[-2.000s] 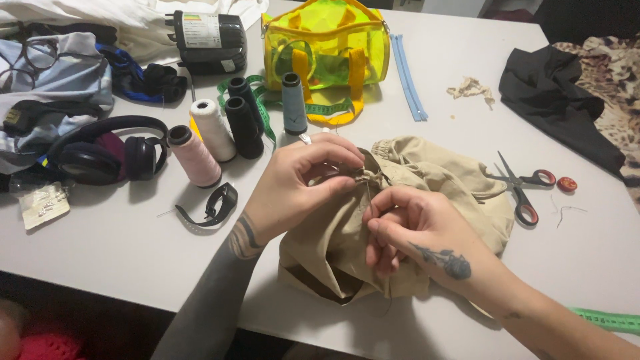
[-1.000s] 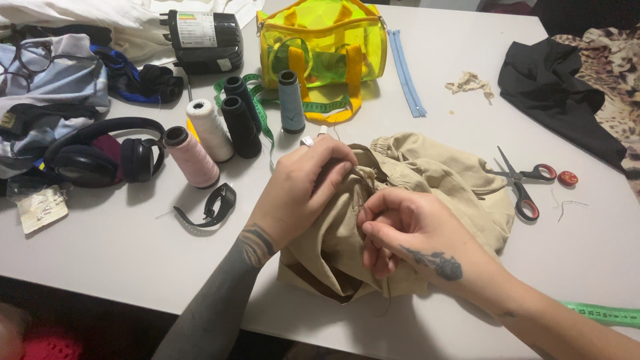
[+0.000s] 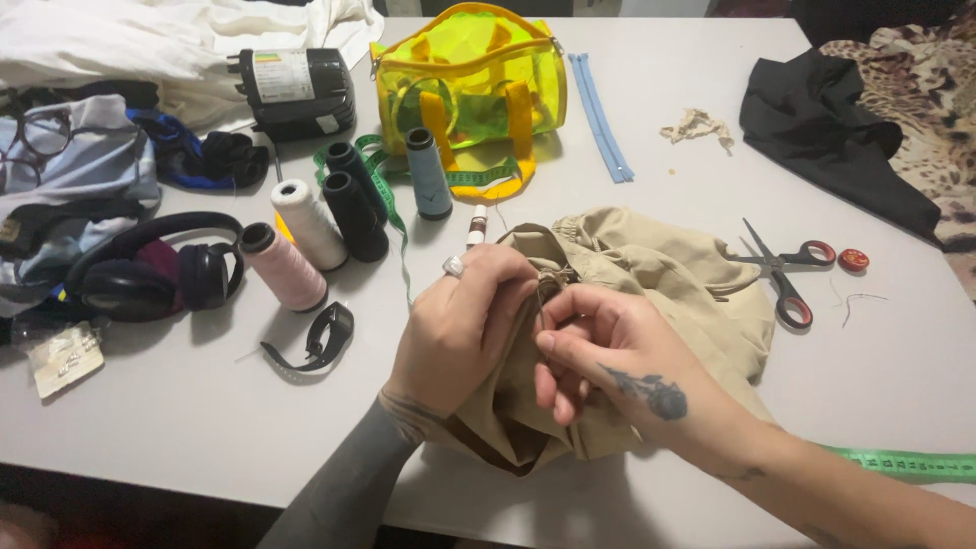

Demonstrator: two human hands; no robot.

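A beige fabric garment [image 3: 656,282] lies bunched on the white table. My left hand [image 3: 461,328], with a ring on one finger, grips its gathered edge near the top. Close beside it, my right hand [image 3: 610,358] pinches something thin, which looks like a needle or thread, between thumb and forefinger in front of the cloth. The fingers partly hide the spot where thread and fabric meet. Right of the garment lie open scissors [image 3: 781,271] with black and red handles, next to a small round red item [image 3: 853,260].
Thread spools, among them a pink one [image 3: 286,271] and a blue one [image 3: 428,175], stand left of my hands, near a black wristband [image 3: 320,343] and headphones [image 3: 160,267]. Behind are a yellow transparent bag [image 3: 473,91] and a blue zipper [image 3: 601,118]. A green measuring tape [image 3: 907,463] lies at right.
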